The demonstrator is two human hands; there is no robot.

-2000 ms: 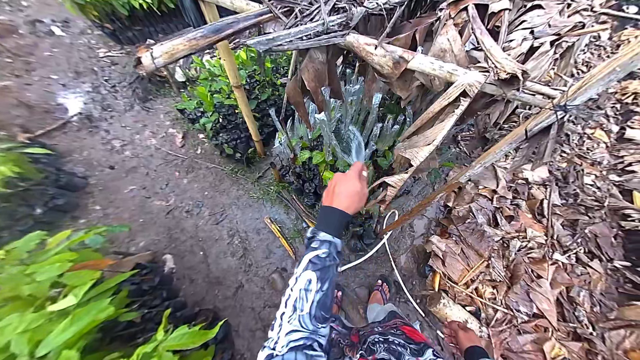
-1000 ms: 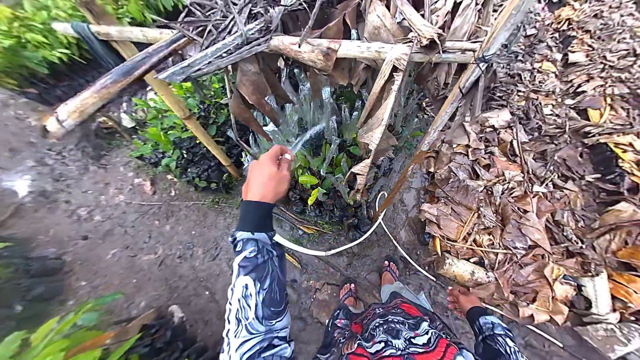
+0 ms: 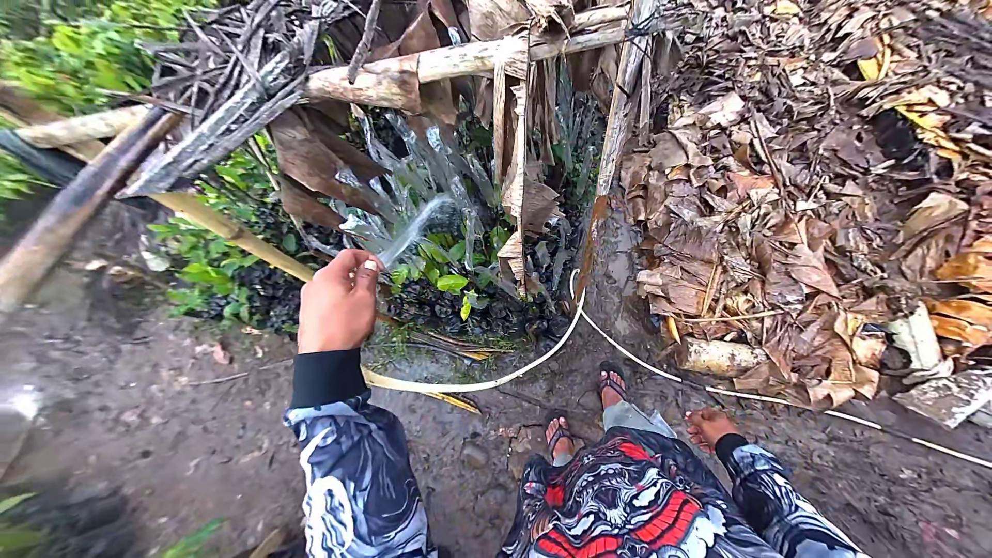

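Note:
My left hand is closed around the end of a white hose; the part inside the fist is hidden. A fan of water sprays from beside my thumb toward plants wrapped in clear plastic. Green-leaved seedlings in black bags stand just below them. From my fist the hose curves down and right, loops near a post, then runs off to the right. At my right side, low in view, my right hand hangs with its fingers curled, and I see nothing in it.
A pole frame carrying dry leaves hangs over the plants. A slanting bamboo pole stands left of them, near more seedlings. Dry brown leaves cover the ground at right. My sandalled feet are on wet, muddy soil.
The view has shifted left. My left hand has moved left relative to the plants, and water still sprays from it. More of the white hose shows as a curve below the plants.

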